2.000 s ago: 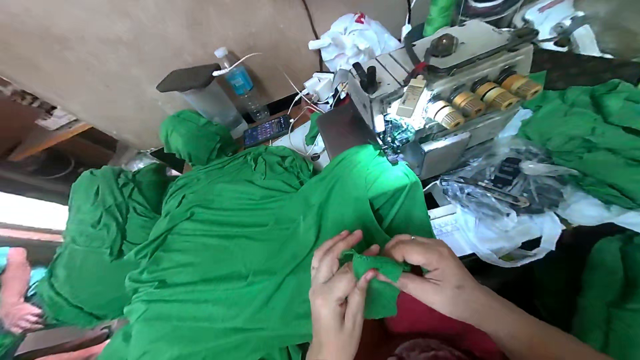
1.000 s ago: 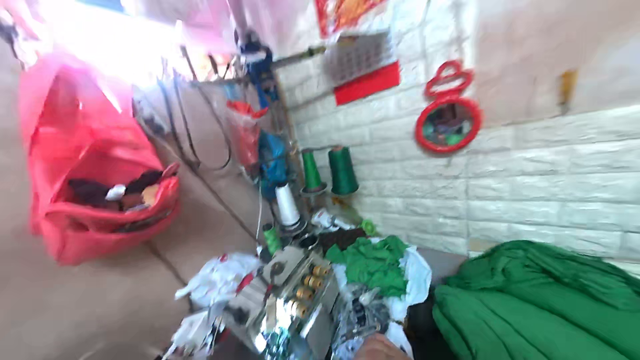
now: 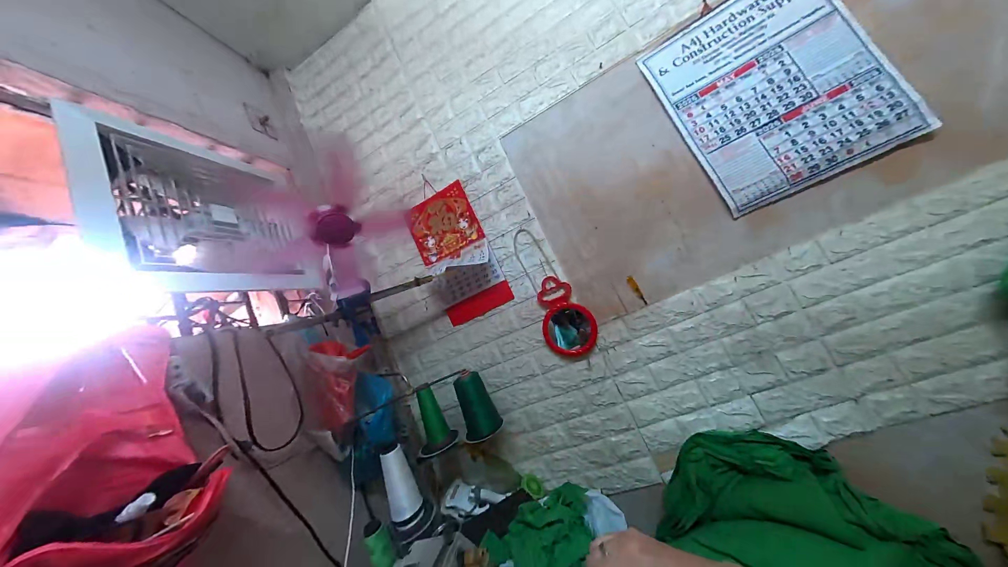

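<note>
At the bottom edge of the head view, part of one bare hand (image 3: 634, 549) shows, with a ring on a finger; from the side it enters on, it seems to be my right hand. Its fingers are mostly cut off by the frame, so what it holds cannot be told. It is nearest to a crumpled green cloth (image 3: 551, 526) and a piece of white cloth (image 3: 605, 516). A large heap of green fabric (image 3: 787, 504) lies to its right. My left hand is out of view.
Green thread cones (image 3: 476, 405) and a white cone (image 3: 402, 484) stand left of the cloth. A pink bag (image 3: 102, 449) hangs at left, below a turning pink fan (image 3: 335, 226). A red-framed mirror (image 3: 570, 329) and a calendar (image 3: 787, 102) hang on the wall.
The view has swung up and away from the work to the wall. Two seconds ago both hands pinched a green garment's edge; now only part of one hand shows.
</note>
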